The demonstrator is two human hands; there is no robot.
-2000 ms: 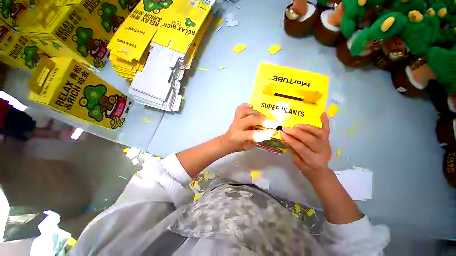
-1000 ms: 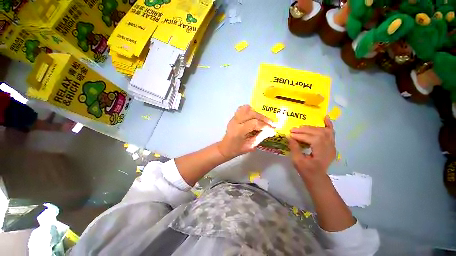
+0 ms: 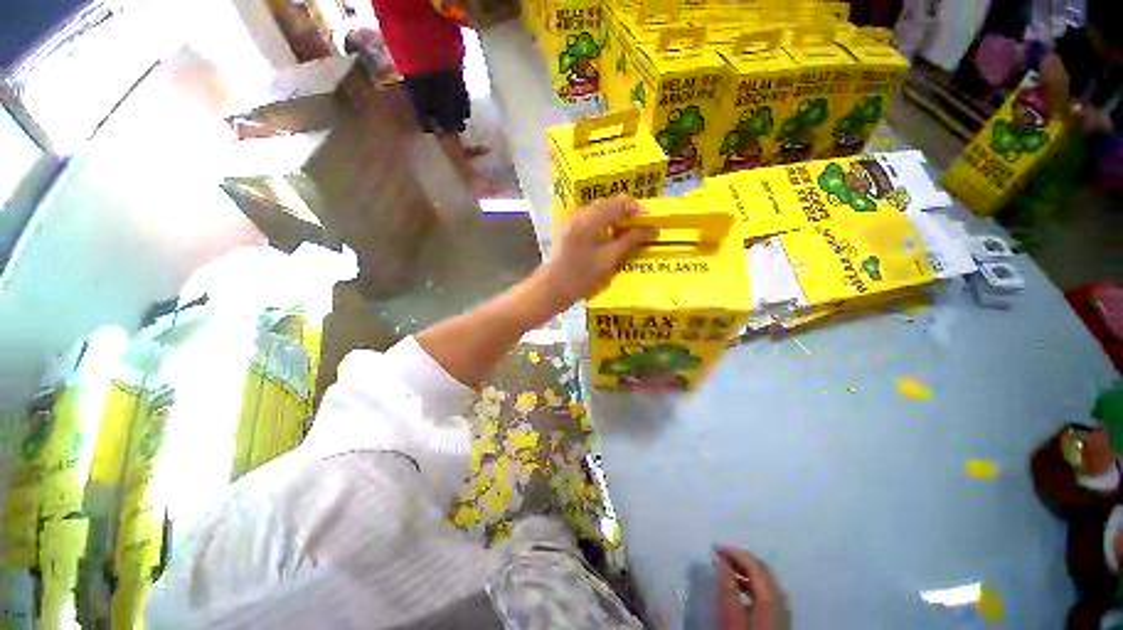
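My left hand (image 3: 594, 252) grips the handle at the top left of a closed yellow gable box (image 3: 671, 295). The box is upright near the table's left edge; whether its base touches the table is unclear. My right hand (image 3: 746, 593) is at the bottom of the picture, partly cut off and blurred, away from the box, with its fingers slightly curled. I cannot tell whether it holds anything. Another closed gable box (image 3: 603, 160) stands just behind the held one.
Flat box blanks (image 3: 850, 252) are stacked right of the held box. Rows of finished boxes (image 3: 751, 105) stand beyond. Plush toys (image 3: 1084, 474) are at the right edge. Paper scraps (image 3: 505, 462) litter the floor. A person in red (image 3: 422, 49) stands at the back; another person's hands hold a box at upper right.
The view has turned left. The box has moved from in front of me to the left side, now held by its handle in my left hand. My right hand has let go of it.
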